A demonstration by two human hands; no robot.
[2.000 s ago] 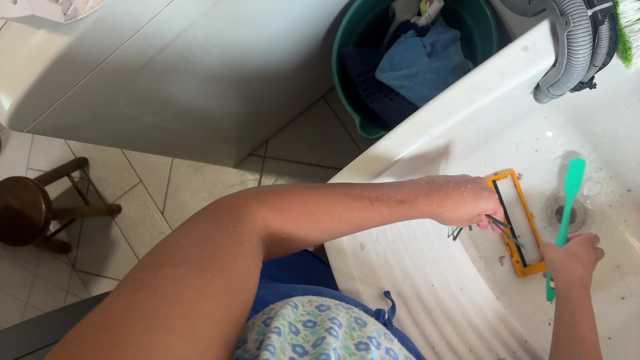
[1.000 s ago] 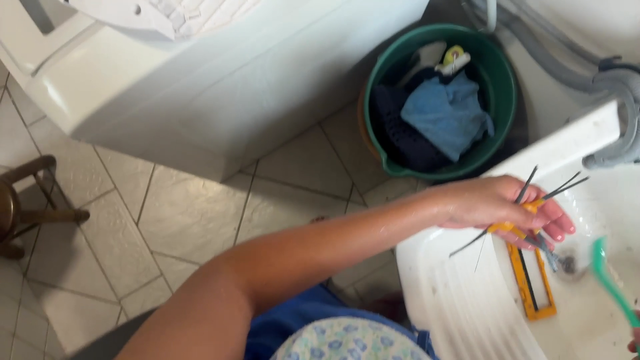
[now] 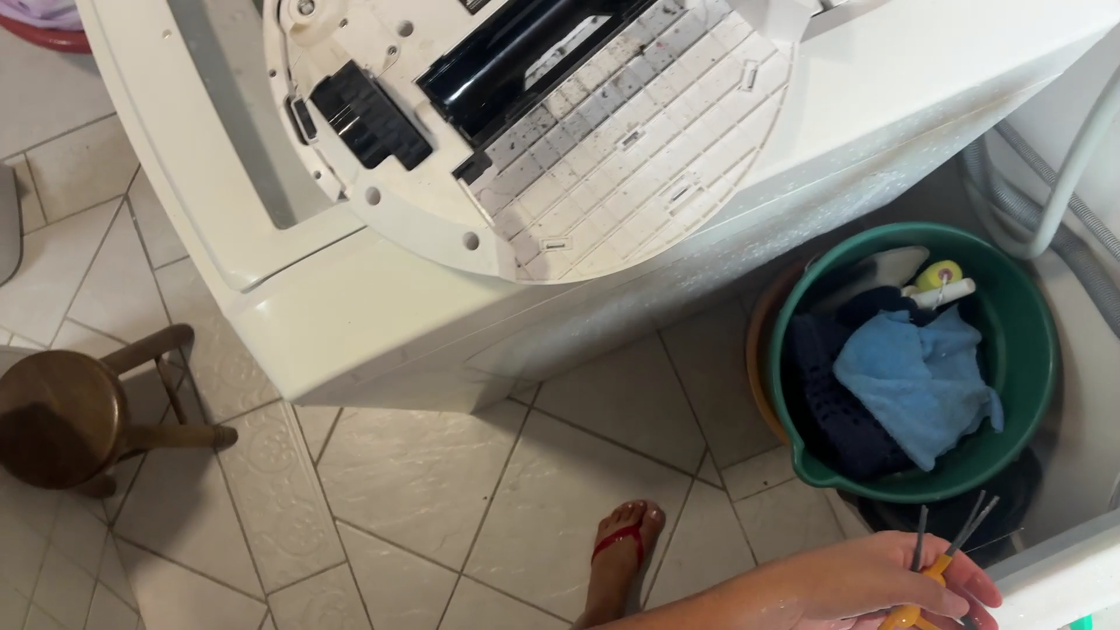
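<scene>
My left hand (image 3: 919,582) is low at the right, beside the white sink's rim (image 3: 1063,560). Its fingers hold orange side brushes (image 3: 936,569) with dark bristles pointing up. My right hand is out of view. A round white robot vacuum (image 3: 612,166) lies underside up on the white washing machine (image 3: 341,306), with dirt specks on its ribbed part and a glossy black brush bay (image 3: 507,70). A bit of green (image 3: 1082,623) shows at the bottom right edge.
A green plastic bucket (image 3: 1041,420) holds a light blue cloth (image 3: 910,376) and dark blue fabric. Grey hoses (image 3: 1063,219) run behind it. A small wooden stool (image 3: 61,420) stands on the tiled floor at left. My foot in a red flip-flop (image 3: 626,542) is below.
My left hand has lifted from the orange frame in the sink with the side brushes in it. The view has swung left to the robot vacuum, and my right hand has left view.
</scene>
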